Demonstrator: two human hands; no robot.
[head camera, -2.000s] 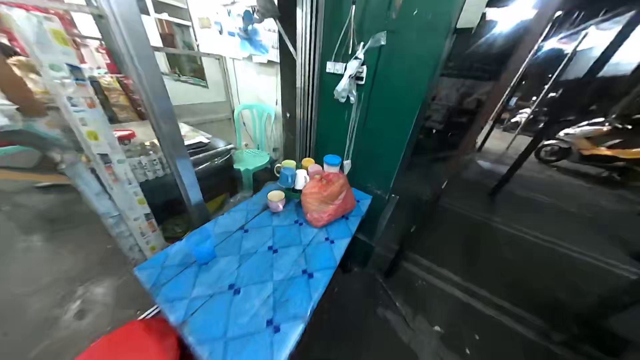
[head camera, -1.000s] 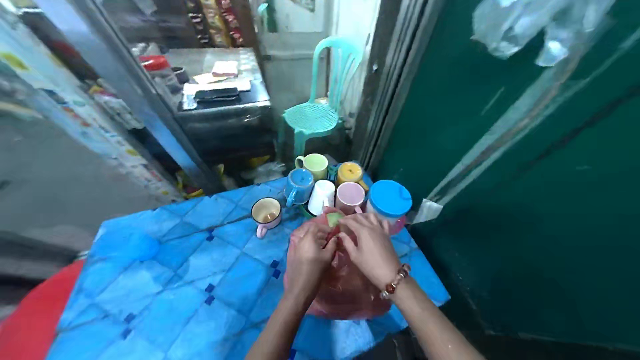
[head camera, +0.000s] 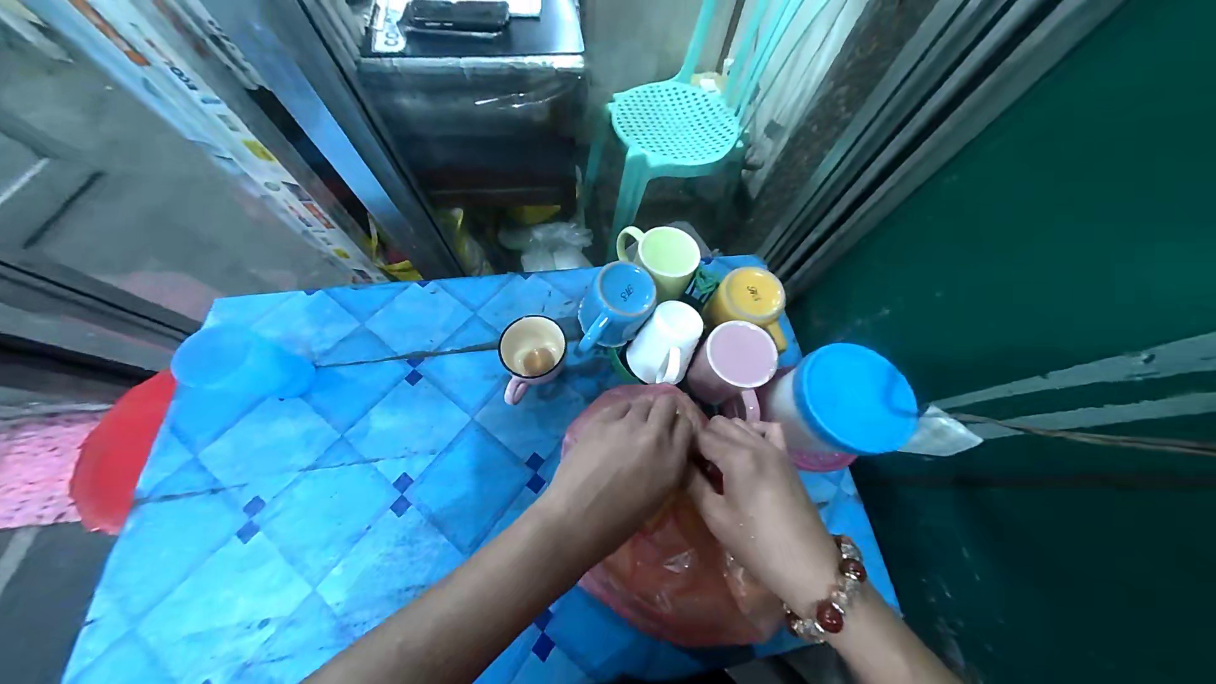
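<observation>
A red translucent plastic bag (head camera: 679, 579) with unclear contents rests on the blue patterned tabletop (head camera: 304, 513). My left hand (head camera: 632, 451) pinches the gathered top of the bag. Close beside it, my right hand (head camera: 755, 484), with a beaded bracelet at the wrist, grips the same gathered part; the fingertips are partly hidden. Just beyond stand upturned mugs: white (head camera: 667, 342), pink (head camera: 736, 361), blue (head camera: 617, 302) and yellow (head camera: 749, 299). A lime-green mug (head camera: 665, 258) is behind them. Left of the group, an upright mug (head camera: 532, 351) holds a little brownish residue.
A container with a blue lid (head camera: 855, 399) stands at the right, by the green wall (head camera: 1045, 256). A translucent blue cup (head camera: 242, 363) lies at the table's left. Beyond the table are a turquoise plastic chair (head camera: 676, 123) and a metal frame post (head camera: 323, 123); a red seat (head camera: 123, 456) is at the left.
Two seconds ago the bag stood on the table with no hands in view; one second ago both hands were at its top. A pale green bit seen between the fingers then no longer shows. The view has moved closer.
</observation>
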